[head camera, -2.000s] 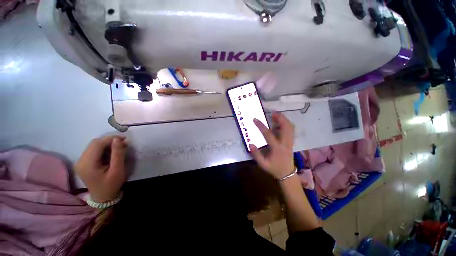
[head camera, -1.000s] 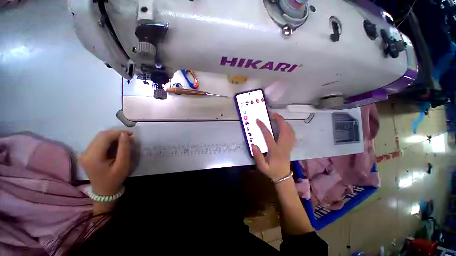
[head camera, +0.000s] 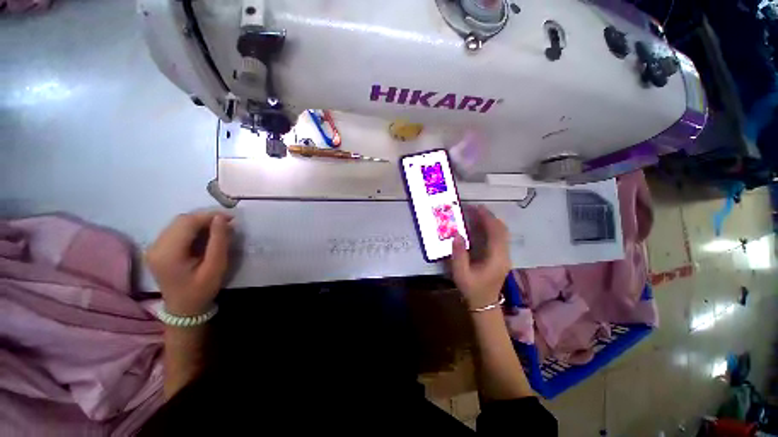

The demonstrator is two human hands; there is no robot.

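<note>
A smartphone with a bright screen showing two coloured images lies across the front of the machine bed. My right hand is at its lower right, the thumb at the screen's lower edge and the other fingers curled beside the phone. It does not clearly grip the phone. My left hand rests on the table's front edge at the left, fingers curled in; nothing shows in it. The white HIKARI sewing machine stands behind, its presser foot lit.
A brown-handled pointed tool, blue and orange snips and a yellow object lie under the machine arm. Pink fabric is heaped at the left. A blue crate of pink pieces stands right of the table.
The phone screen has changed from a list to two coloured images. My right index finger has moved off the screen and curled back. My left hand stays at the table edge.
</note>
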